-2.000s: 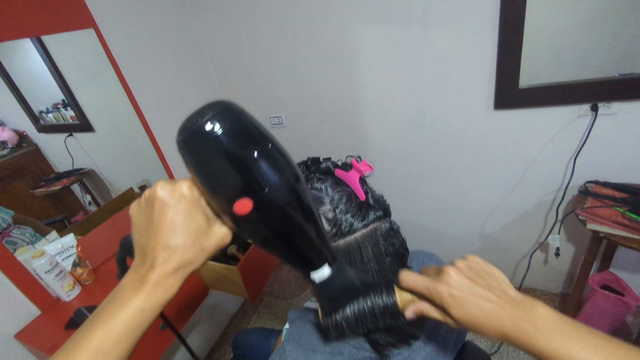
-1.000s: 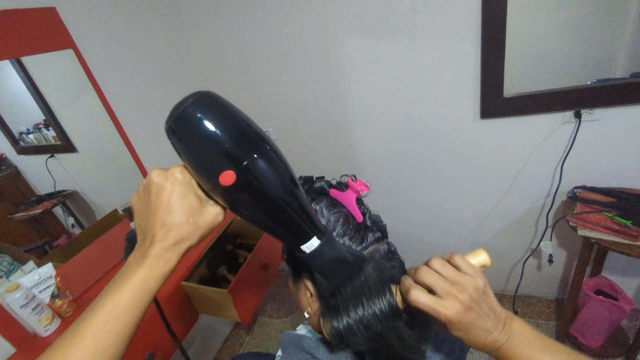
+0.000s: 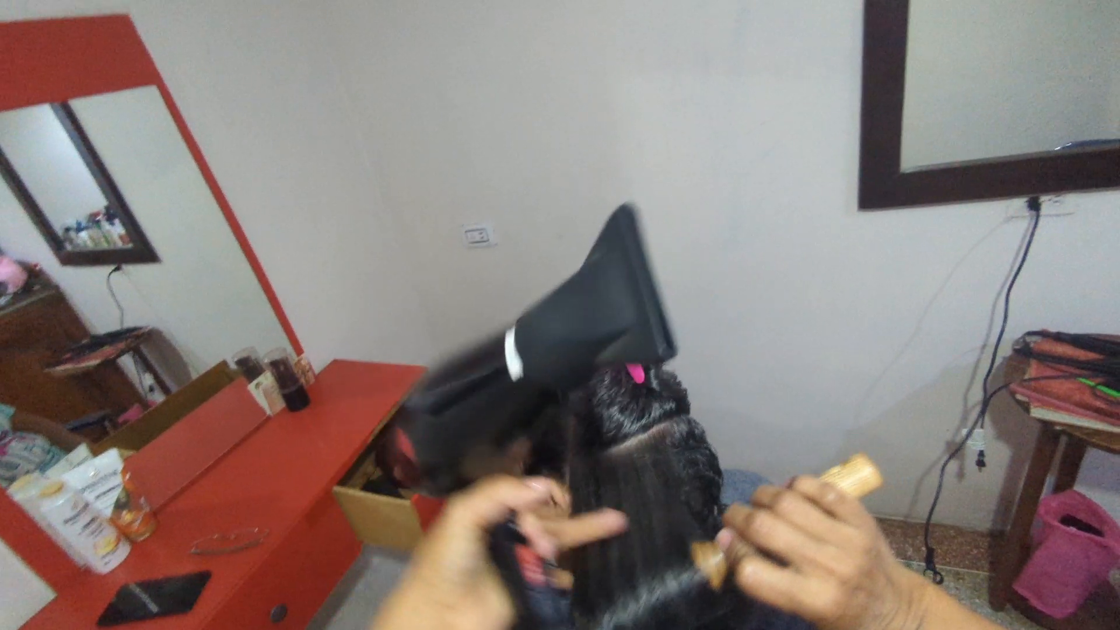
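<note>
My left hand (image 3: 499,542), blurred, is around the handle of a black hair dryer (image 3: 560,341), one finger stretched out. The dryer's flat nozzle points up and right, in front of the wall and away from the hair. Between the fingers of my right hand (image 3: 805,547) is a hairbrush with a wooden handle (image 3: 853,477). The brush lies at the lower right of a section of dark hair (image 3: 643,499) on a seated person's head, its bristles hidden. A pink hair clip (image 3: 636,374) shows just under the nozzle.
At left stands a red counter (image 3: 289,464) with bottles (image 3: 83,525), eyeglasses (image 3: 229,541), a black phone (image 3: 153,598) and an open drawer (image 3: 376,516). A wooden side table (image 3: 1050,429), hanging cords (image 3: 1006,306) and a pink bin (image 3: 1063,551) are at right.
The dryer has swung from pointing down at the hair to pointing up and right, and my left hand has dropped lower. The view has shifted, showing more of the red counter.
</note>
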